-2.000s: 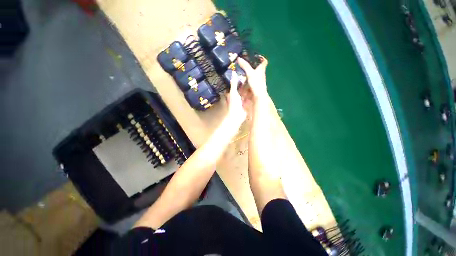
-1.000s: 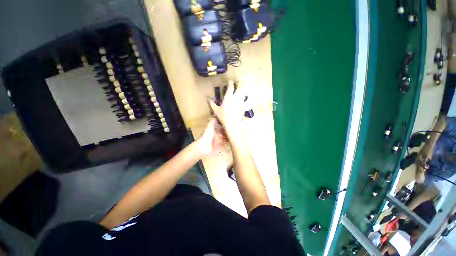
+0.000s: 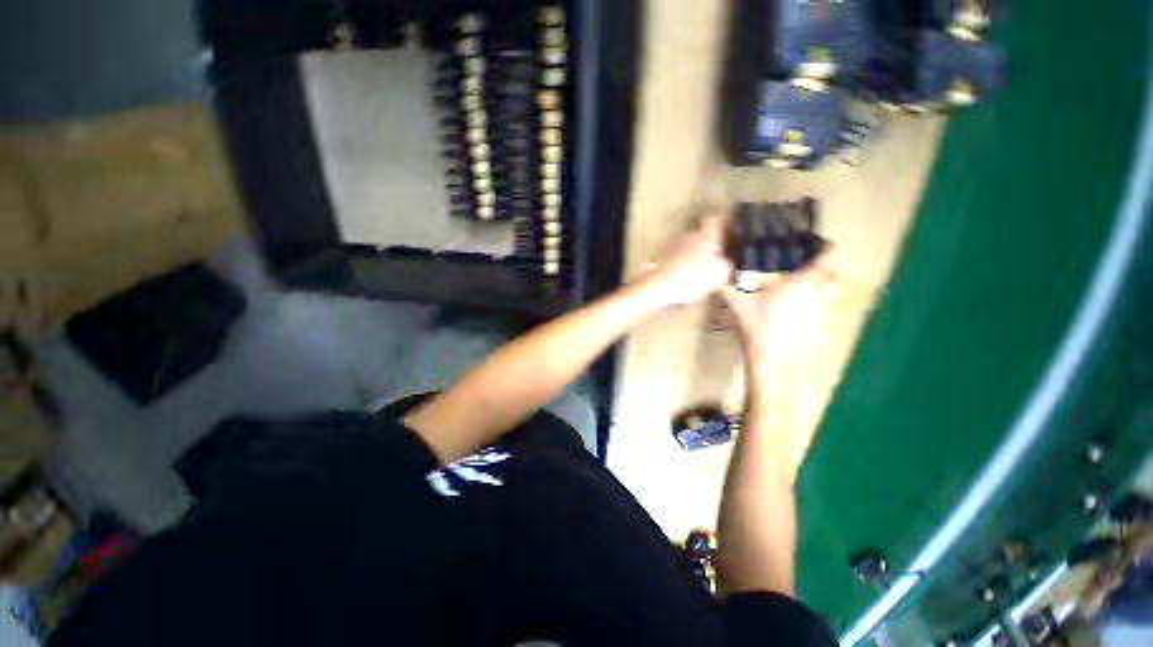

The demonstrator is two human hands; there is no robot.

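Observation:
A small batch of black power adapters (image 3: 774, 236) stands side by side between my two hands, above the tan bench-top (image 3: 677, 379). My left hand (image 3: 695, 263) holds the batch at its left side. My right hand (image 3: 786, 297) holds it from the right and below. The view is slightly blurred and the fingertips are partly hidden. The black packing tray (image 3: 430, 278) lies to the left, with rows of packed units (image 3: 551, 152) on its right side and a pale grey divider sheet (image 3: 386, 152) inside.
Stacks of waiting units (image 3: 803, 120) stand on the bench at the top. A single unit (image 3: 703, 430) lies nearer to me, with more units (image 3: 699, 550) below it. The green conveyor (image 3: 885, 405) runs on the right, with a pale rail (image 3: 1049, 392). Part of a person shows at the lower right.
The view has turned, so the tray and stacks appear further right. My hands now hold a batch of several units side by side.

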